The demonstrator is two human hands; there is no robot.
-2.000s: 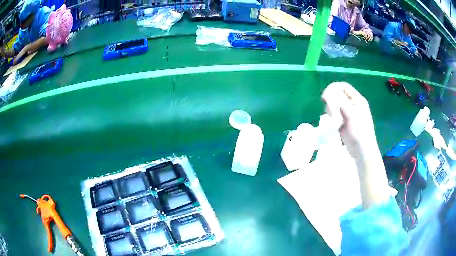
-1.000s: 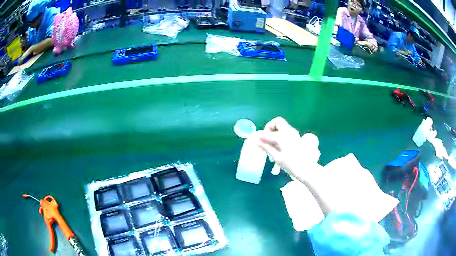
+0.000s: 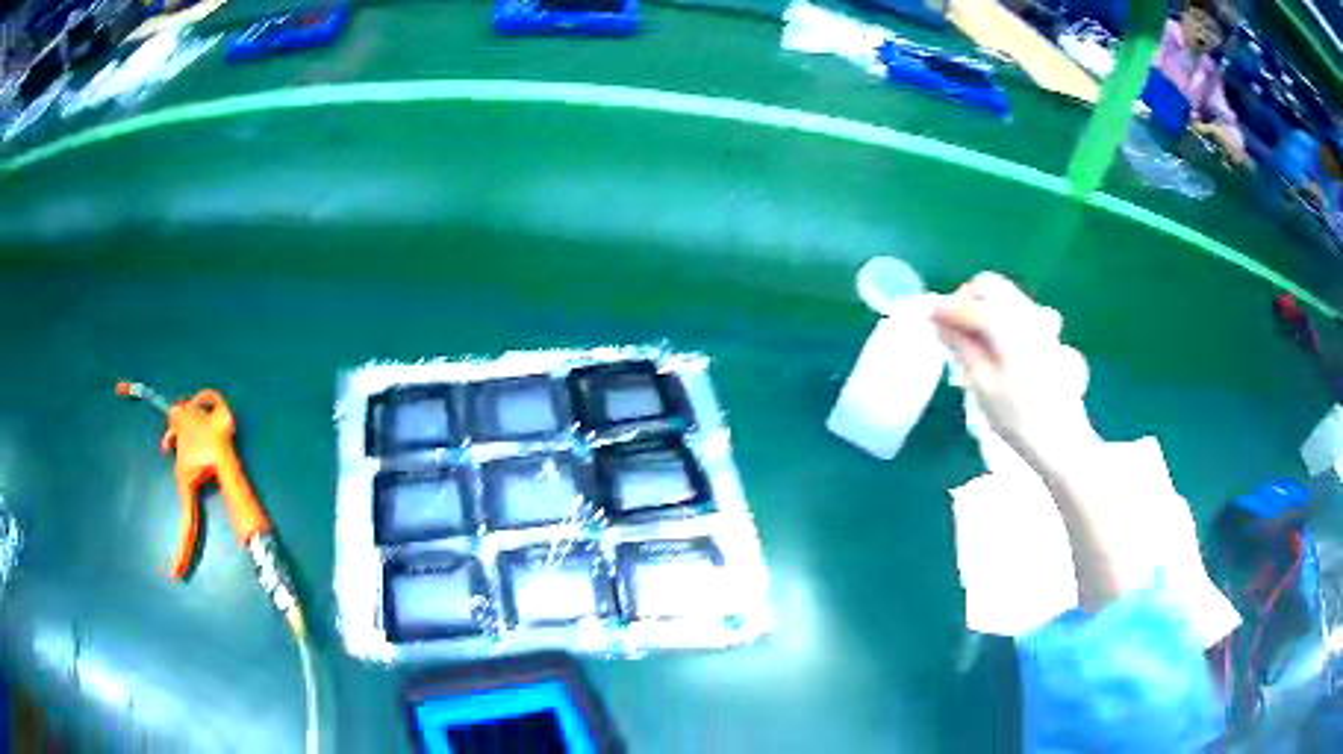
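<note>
My right hand (image 3: 990, 346), washed out by glare, has its fingertips at the top of a white bottle (image 3: 887, 386) with its flip cap (image 3: 890, 283) open. I cannot tell whether the fingers grip anything. White sheets (image 3: 1016, 552) lie under and beside my right forearm. A battery tester (image 3: 508, 719) with a black rim and blue face shows at the bottom edge, partly cut off. My left hand is not in view. The pale lens tray (image 3: 354, 508) bears screen lens panels (image 3: 535, 489) three by three.
An orange air blow gun (image 3: 209, 449) lies left of the tray, its hose (image 3: 308, 678) running down. A blue-black tester (image 3: 1267, 530) with cables is at the right. Blue testers (image 3: 567, 15) lie beyond the green rail (image 3: 589, 100). A person (image 3: 1200, 74) is at the far right.
The view has turned left and down, so the tray and bottle appear farther right and higher. The tester has appeared at the bottom edge. My right hand has moved from the sheets to the bottle's top.
</note>
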